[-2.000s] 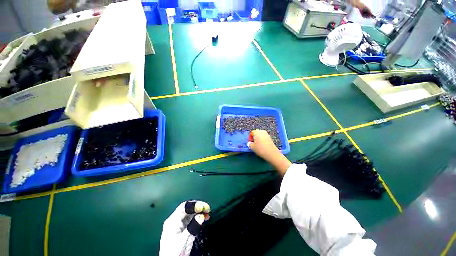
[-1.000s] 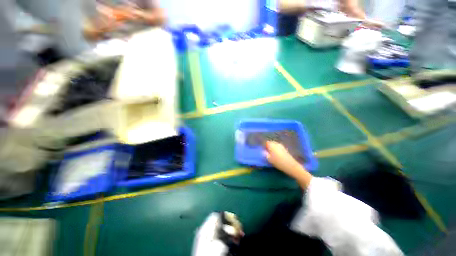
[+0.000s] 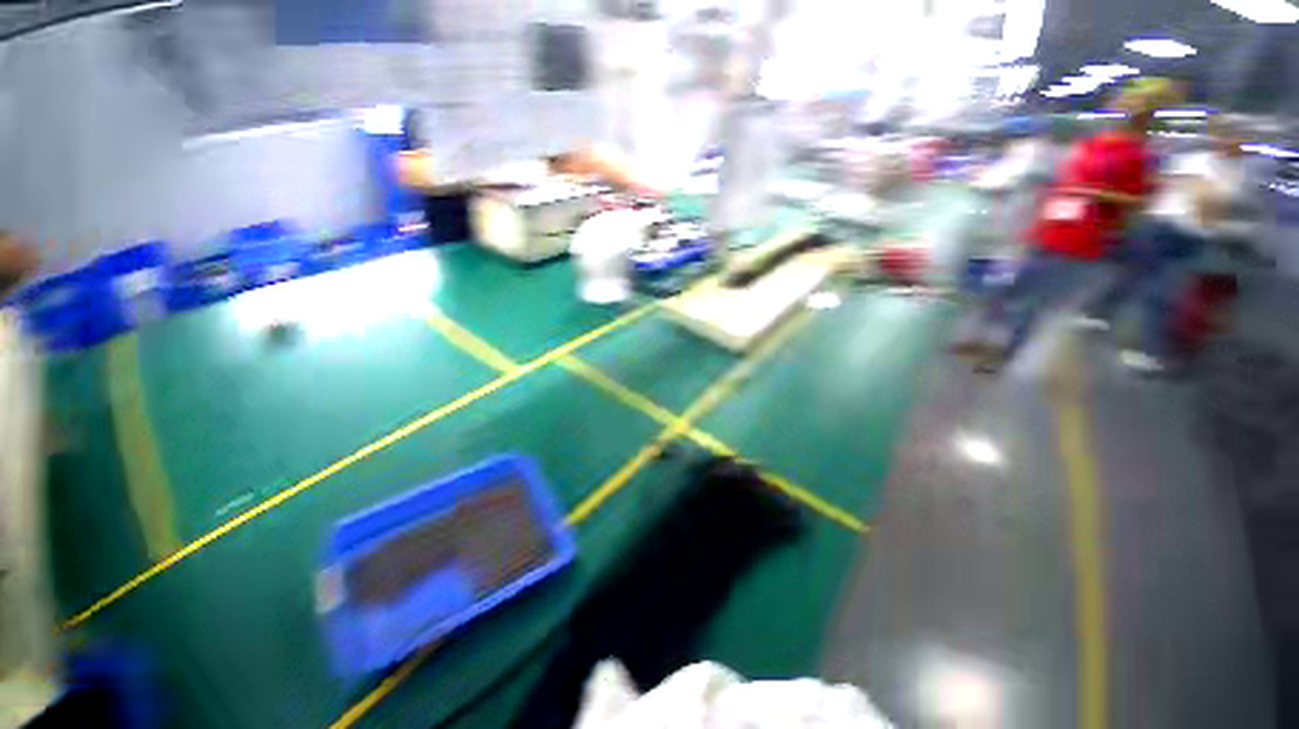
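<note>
The picture is blurred. The blue parts tray (image 3: pixel 553 530) stands on the green mat at the lower centre-left, with grey-brown small metal parts (image 3: pixel 453 544) in it. A dark bundle of black cable leads (image 3: pixel 648 577) lies to its right and runs down to the bottom edge. A white sleeve shows at the bottom edge, right of the tray. Neither my left hand nor my right hand can be seen.
A cream tray (image 3: pixel 741 331) with dark contents stands at the back. Behind it are a white fan (image 3: pixel 606 257) and a cream box (image 3: pixel 516 228). Blue bins (image 3: pixel 136 285) line the far left. People, one in red (image 3: pixel 1097 192), are in the grey walkway at right.
The view has swung right and up, so the tray and cables now appear lower and further left. My right hand, earlier in the tray, and my gloved left hand have gone out of view.
</note>
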